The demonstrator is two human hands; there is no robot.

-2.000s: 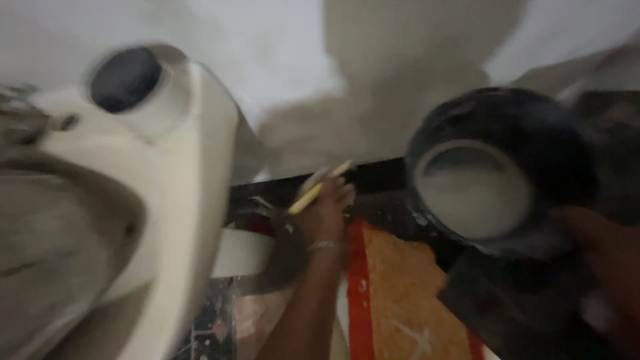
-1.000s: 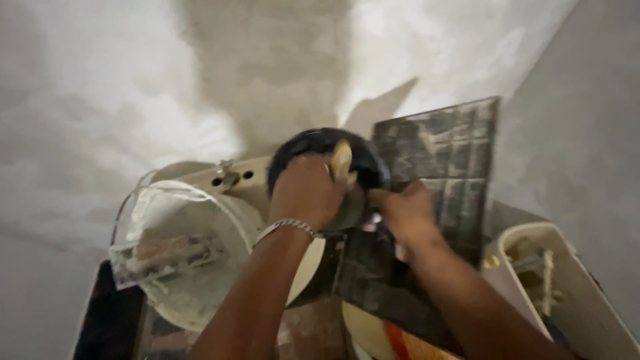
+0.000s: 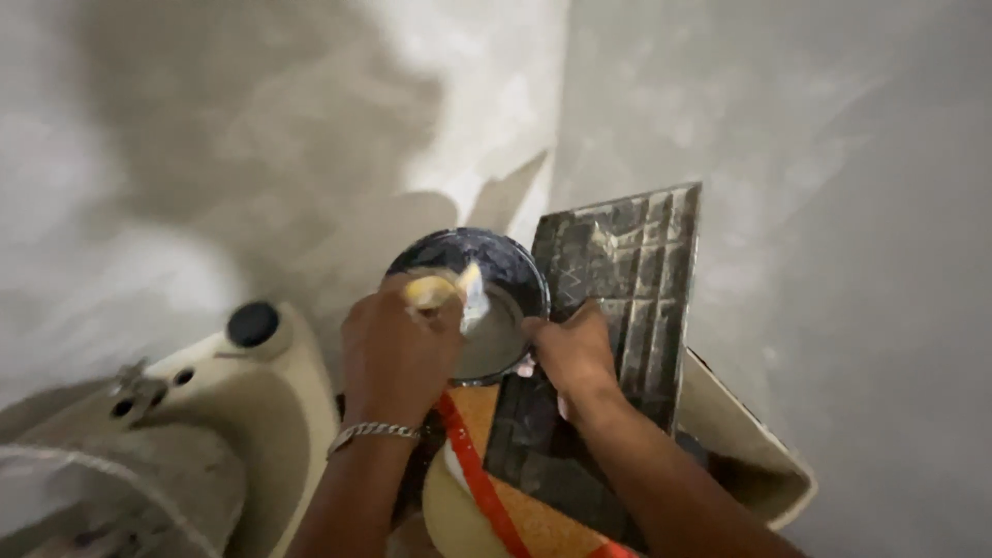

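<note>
My left hand (image 3: 403,329), with a chain bracelet at its wrist, is closed around a yellow-handled tool (image 3: 432,293) over the mouth of a black bucket (image 3: 535,267). The tool's working end is blurred and partly hidden. Greyish stuff (image 3: 496,333) lies inside the bucket. My right hand (image 3: 572,345) grips the bucket's right rim with thumb and fingers. Just beside and beneath that hand and forearm leans a dark ribbed panel (image 3: 651,271), dusted with pale residue.
A cream ceramic basin (image 3: 310,387) with a faucet fitting (image 3: 136,380) and a round black-topped item (image 3: 253,324) stands at the left. A clear rim curves at lower left. Behind the panel sits a cream container (image 3: 744,434). An orange, red-edged sheet (image 3: 542,515) lies below. Plastered walls meet behind.
The view has shifted a lot. Two seconds ago my left hand held the yellow-handled tool low, away from the bucket; now it is at the bucket's mouth. My right hand stays at the bucket.
</note>
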